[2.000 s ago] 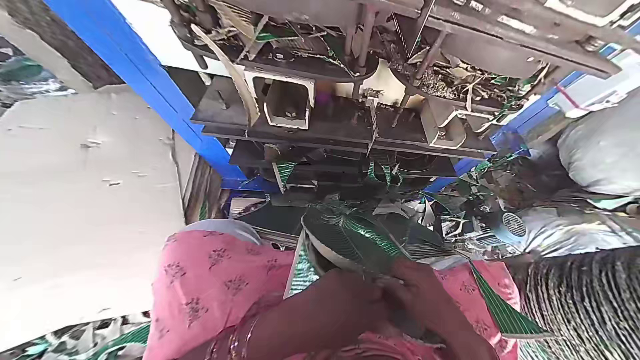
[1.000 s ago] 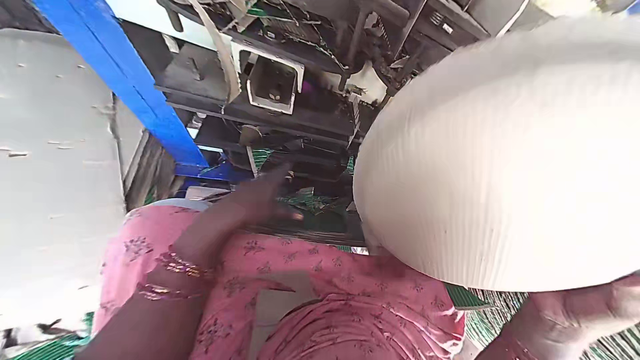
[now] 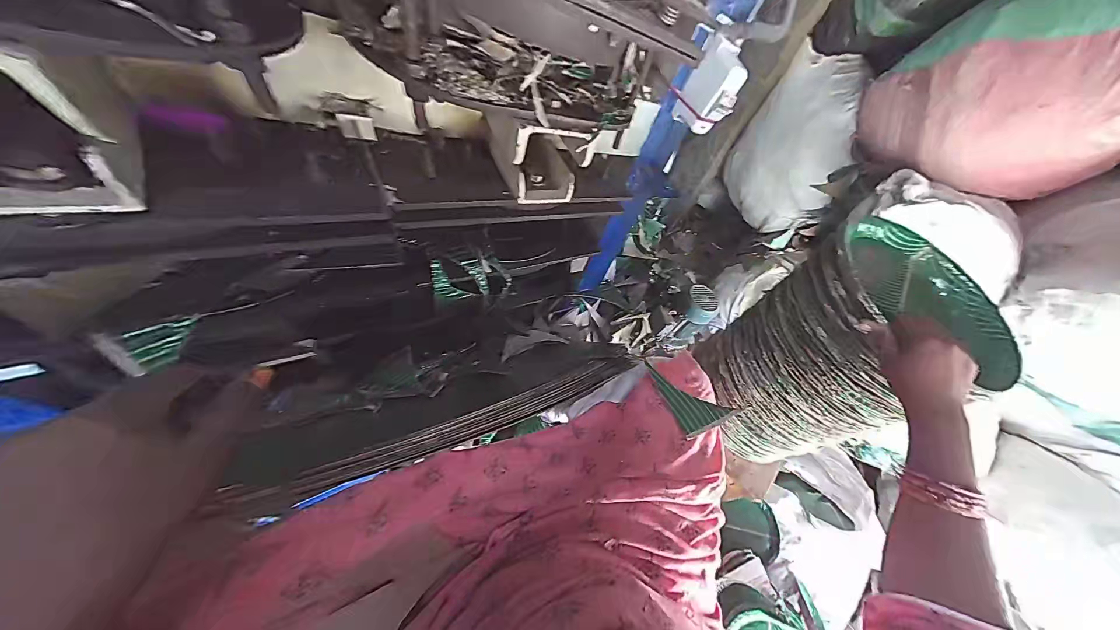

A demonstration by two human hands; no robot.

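Observation:
On the right, a long stack of round paper plates (image 3: pixel 805 350) lies on its side, edges facing me. A round green patterned plate (image 3: pixel 941 289) is at its far right end, with my right hand (image 3: pixel 927 363) closed at the plate's lower left side. My left hand (image 3: pixel 214 402) is blurred at the left, over a stack of dark green sheets (image 3: pixel 420 411) under the machine; whether it holds anything cannot be told. A green striped offcut (image 3: pixel 687 402) rests against my pink patterned clothing.
A dark metal press machine (image 3: pixel 306 192) with a blue frame post (image 3: pixel 643 166) spans the left and middle. Scraps (image 3: pixel 499 70) lie on its upper ledge. White sacks (image 3: pixel 792 140) and a pink and green sack (image 3: pixel 989 114) stand at the back right. Offcuts litter the floor.
The large pale round piece held in my right hand one second ago is out of that place; my right hand is now at the plate stack. The view has swung right.

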